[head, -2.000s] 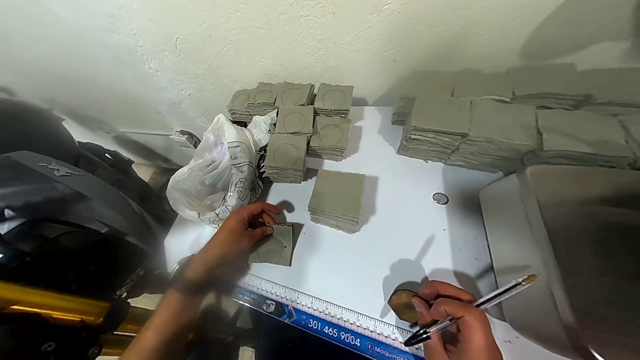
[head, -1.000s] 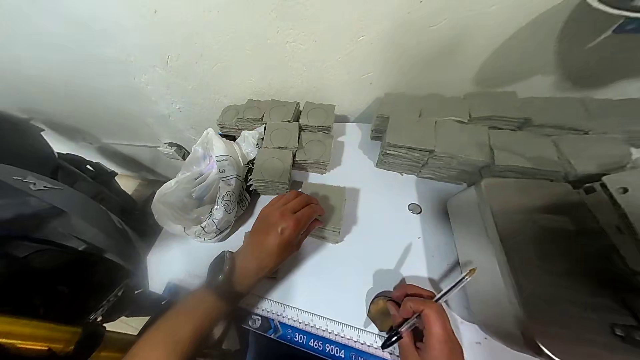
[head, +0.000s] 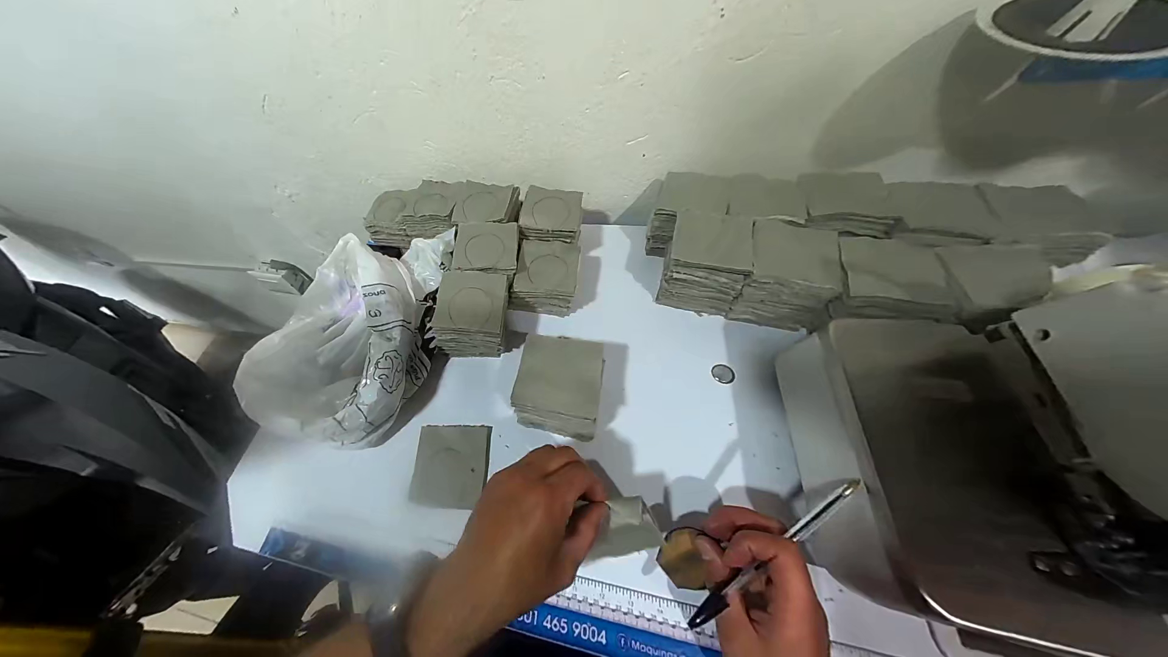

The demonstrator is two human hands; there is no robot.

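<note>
My left hand (head: 538,520) pinches a grey-green fabric square (head: 625,527) above the table's front edge. In my right hand (head: 766,584) are a ballpoint pen (head: 803,534), its dark end pointing down-left, and a small brownish-yellow flat piece (head: 684,558), close to the square's right side. A single square with a faint circle (head: 450,465) lies left of my left hand. Behind it stands a stack of plain squares (head: 558,376). Farther back at the left are several stacks of squares bearing drawn circles (head: 473,303).
A plastic bag (head: 338,365) stands at the left. Several stacks of plain squares (head: 798,265) line the back right, behind a sewing machine's metal body (head: 940,438). A small round disc (head: 723,373) lies mid-table. A printed measuring ruler (head: 630,598) runs along the front edge.
My left hand has moved from the plain stack toward my right hand, now with a square in its fingers. The circled square it held two seconds ago lies on the table.
</note>
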